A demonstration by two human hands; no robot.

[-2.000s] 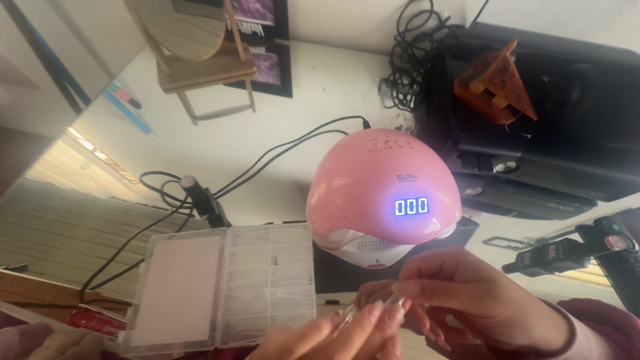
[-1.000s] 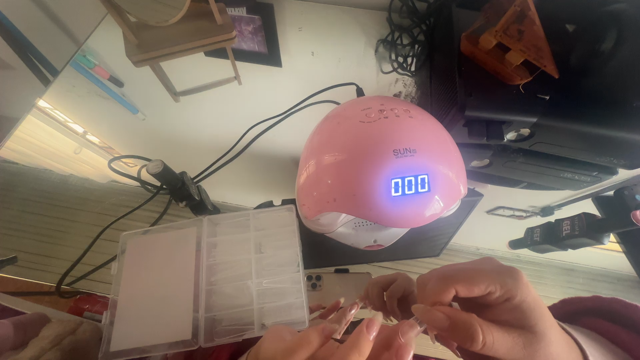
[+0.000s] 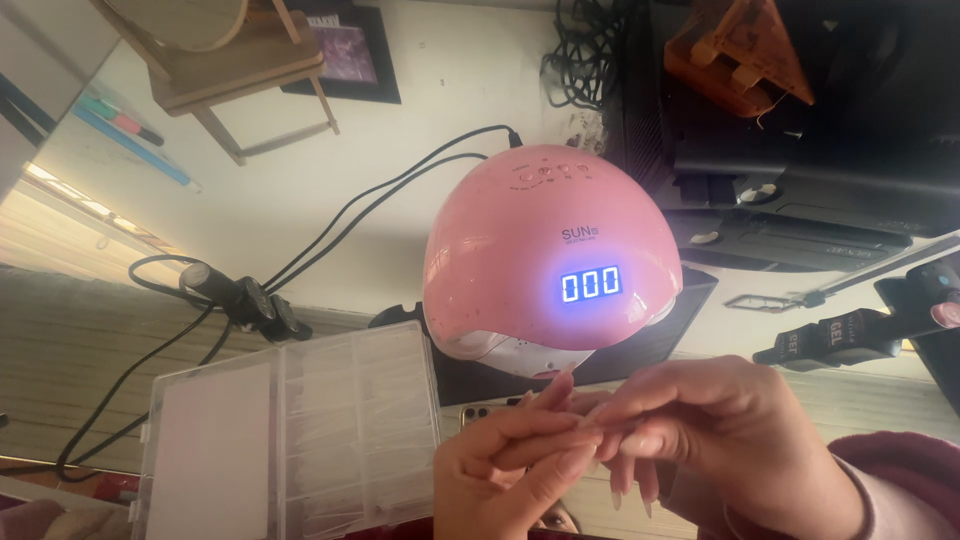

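My left hand (image 3: 517, 457) comes up from the bottom edge, its fingers extended and meeting the fingertips of my right hand (image 3: 705, 427). The right thumb and index finger pinch at a left fingertip; whether a nail tip or other small thing lies between them cannot be told. Long nails show on both hands. Just beyond the hands stands a pink nail lamp (image 3: 495, 247) with a lit blue display. A clear plastic compartment case (image 3: 360, 420) holding nail tips lies to the left of my left hand.
Black cables and plugs (image 3: 259, 304) run left of the lamp. A wooden stand (image 3: 240, 67), pens (image 3: 135, 146) and a dark picture (image 3: 367, 52) are farther back. Gel bottles (image 3: 847, 337) lie right; an orange wooden object (image 3: 739, 56) rests on black equipment. A phone (image 3: 480, 412) is partly hidden behind the hands.
Both hands stay together at the fingertips, while the left fingers have shifted and spread differently. The view has moved somewhat closer to the lamp.
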